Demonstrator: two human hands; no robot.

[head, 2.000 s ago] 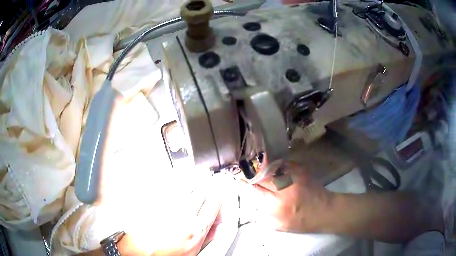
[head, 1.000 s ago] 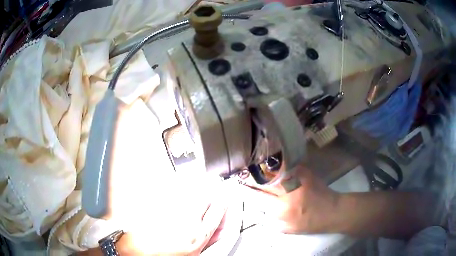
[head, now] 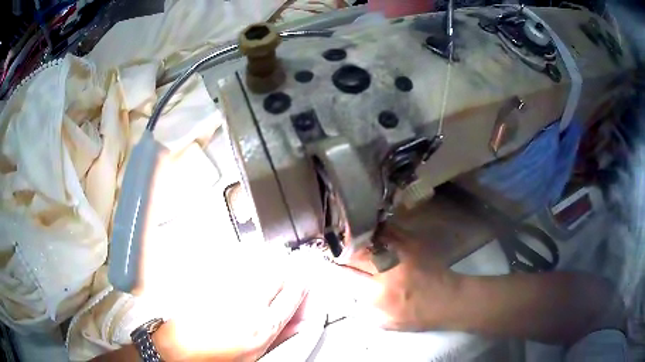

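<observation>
The sewing machine head (head: 283,148) stands in the middle, its needle area lost in white glare. My right hand (head: 403,286) lies in front of and partly behind the head's lower end; its fingers are hidden by the machine and glare. My left hand (head: 219,339) lies low in the picture, left of the needle area, with a metal watch at the wrist; its fingers are washed out. Cream fabric (head: 134,311) spreads around my left hand, and its part under the lamp is overexposed. Whether either hand grips it cannot be made out.
A grey-blue lamp (head: 134,219) on a bent metal arm hangs left of the head. Shears (head: 527,247) lie right of the head, behind my right forearm. A blue tassel (head: 534,173) hangs from the machine arm. Heaped cream fabric (head: 42,177) fills the left side.
The machine head appears shifted left and slightly down from a second ago, along with the view. Both hands stay in nearly the same places beside the needle area.
</observation>
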